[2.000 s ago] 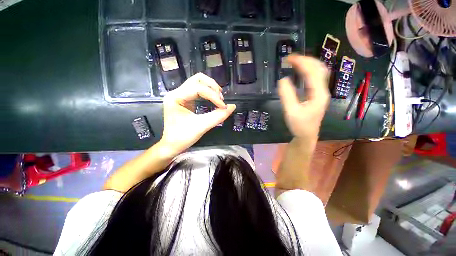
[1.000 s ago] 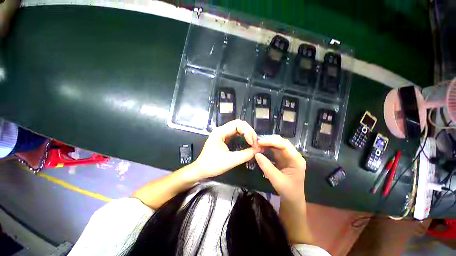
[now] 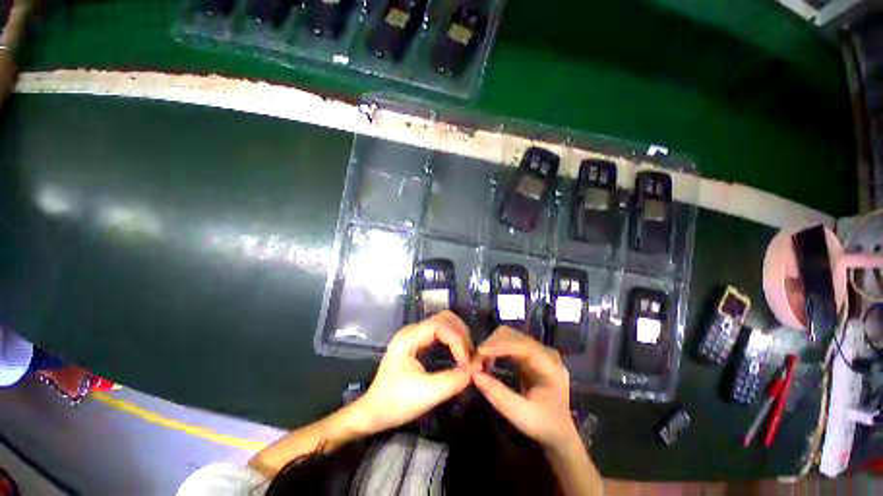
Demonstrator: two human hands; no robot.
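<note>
My left hand (image 3: 421,373) and my right hand (image 3: 528,383) meet at the fingertips at the near side of the clear blister tray (image 3: 329,291). Whether they pinch something small cannot be told. Several black phones lie back side up in the tray, such as one at the right (image 3: 646,334) and one in the far row (image 3: 531,189), with pale label rectangles in their open bays. A small dark battery (image 3: 674,424) lies near the bench edge at the right. Another dark block is partly hidden by my left wrist.
Two keypad phones (image 3: 724,327) lie face up right of the tray. Beside them are a red pen (image 3: 780,399), a pink fan base (image 3: 799,276) and a white power strip (image 3: 840,407). A second tray of phones (image 3: 339,60) stands beyond the pale strip.
The view has swung, bringing the second tray into sight. My right hand has come from the tray's right side to meet my left hand; the fingertips stay together since a second ago.
</note>
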